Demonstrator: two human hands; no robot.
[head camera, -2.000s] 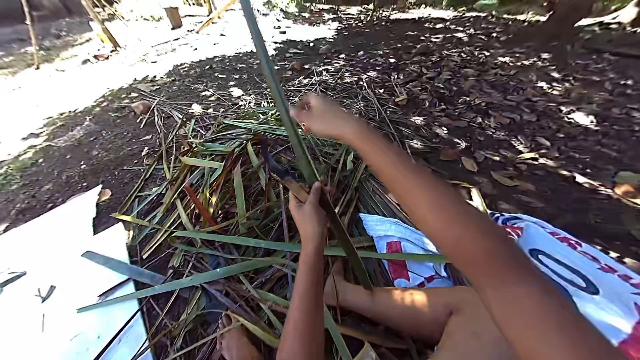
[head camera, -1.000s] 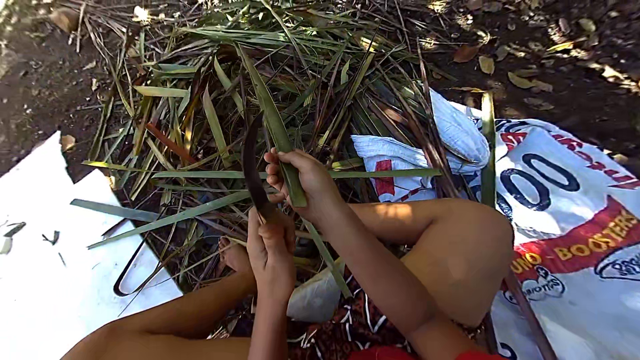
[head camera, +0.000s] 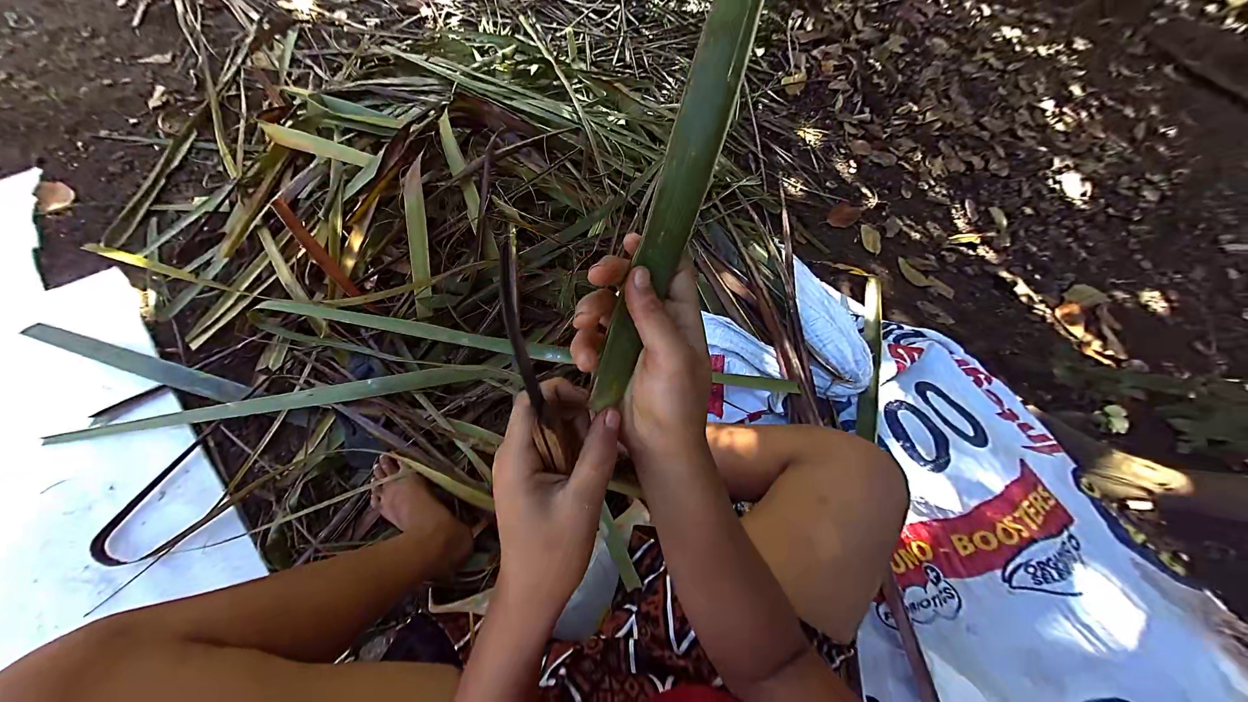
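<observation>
A long green leaf strip (head camera: 682, 166) rises from my right hand (head camera: 658, 351), whose thumb lies on the strip's face with the fingers curled behind it. Just left of it, my left hand (head camera: 556, 468) is closed around the wooden handle of a knife; its thumb tip is at the strip's lower end. The dark, narrow, curved knife blade (head camera: 515, 317) points up and away from me, apart from the strip. Beyond both hands lies a heap of cut leaf strips (head camera: 419, 214), green and brown.
White sheets (head camera: 68, 507) lie at the left, with a few strips across them. A printed white sack (head camera: 1024, 526) is spread at the right beside my bent knee (head camera: 829, 526). My bare foot (head camera: 419, 502) rests against the heap. Dry leaves (head camera: 926, 146) cover the soil behind.
Two seconds ago my right hand was raised higher, away from my left hand; now it grips the strip close to the left hand. The knife blade no longer overlaps the strip. The view has tilted down.
</observation>
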